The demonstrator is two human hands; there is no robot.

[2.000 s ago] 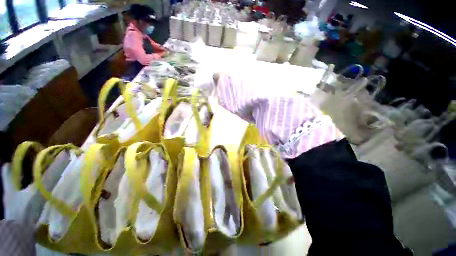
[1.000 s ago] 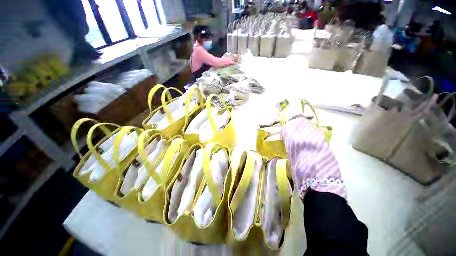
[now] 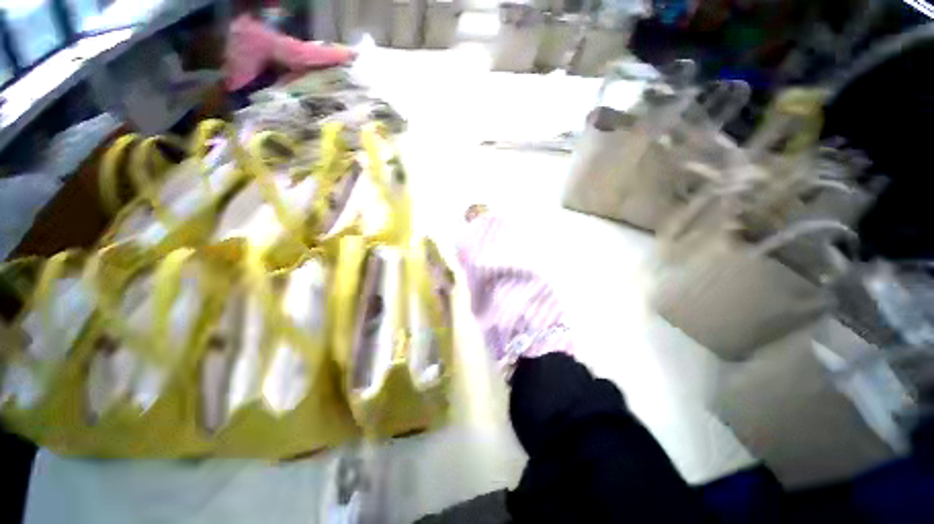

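Yellow tote bags (image 3: 394, 394) stuffed with white paper stand upright in two rows on the left of the white table (image 3: 604, 338), their looped handles up. The picture is blurred. My right arm reaches forward beside the right end of the rows, in a pink striped sleeve cover. My right hand (image 3: 475, 214) is small and washed out, with only a bit of fingertip clear. Its grip cannot be told. My left hand is out of the picture.
Taupe tote bags (image 3: 737, 281) stand along the right side. More taupe bags (image 3: 517, 41) stand at the far end. A person in a pink top (image 3: 261, 51) reaches over a greyish pile (image 3: 317, 102) at the far left.
The view has swung to the right, so the yellow bags sit further left. The yellow bag that stood apart at my right sleeve no longer shows apart from the rows.
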